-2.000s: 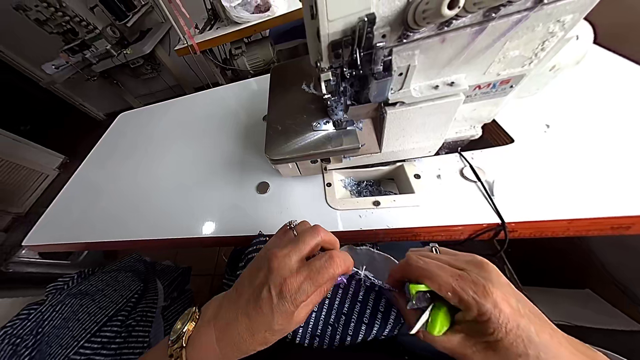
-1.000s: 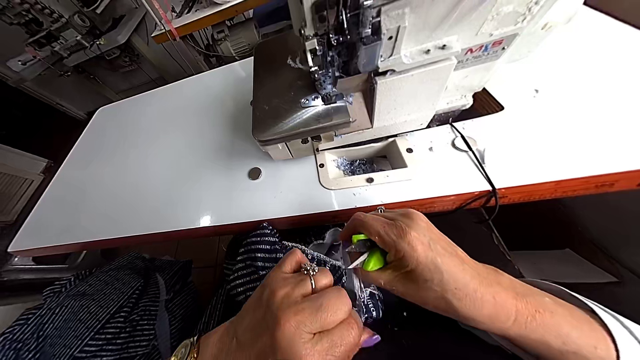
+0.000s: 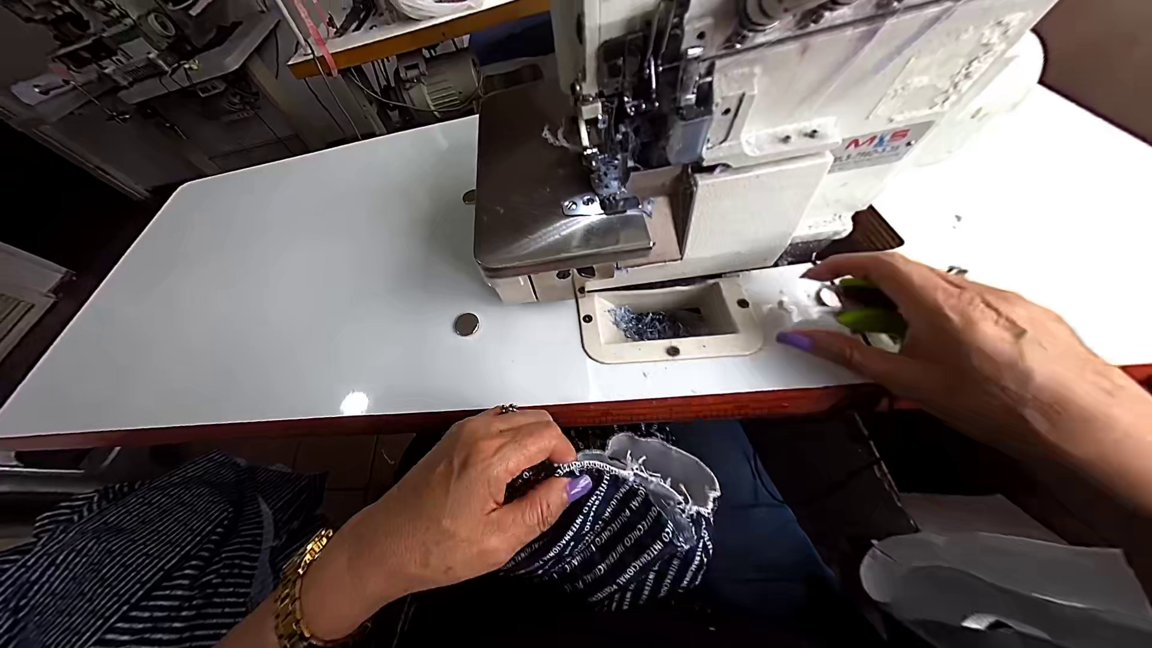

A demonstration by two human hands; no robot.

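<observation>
My left hand [image 3: 486,495], with a gold watch at the wrist, pinches the edge of a dark blue printed fabric piece [image 3: 630,549] over my lap. Grey backing [image 3: 670,463] with frayed white threads lies along that fabric's edge. Over the white table, right of the machine's scrap opening [image 3: 670,322], my right hand [image 3: 954,333] has its thumb and index finger spread. Green-handled thread snips [image 3: 868,306] are within that hand, partly hidden by the fingers. An overlock sewing machine [image 3: 765,198] stands behind the opening, which holds blue-grey thread scraps.
The white table [image 3: 297,306] has a red-brown front edge. A round metal disc [image 3: 466,325] is set on it left of the opening. Dark striped fabric [image 3: 162,549] is heaped at lower left, and grey material [image 3: 1008,576] lies at lower right. Other machines [image 3: 135,45] stand behind.
My right hand has moved from the fabric up and right to the tabletop, carrying the green snips. My left hand still holds the fabric below the table edge.
</observation>
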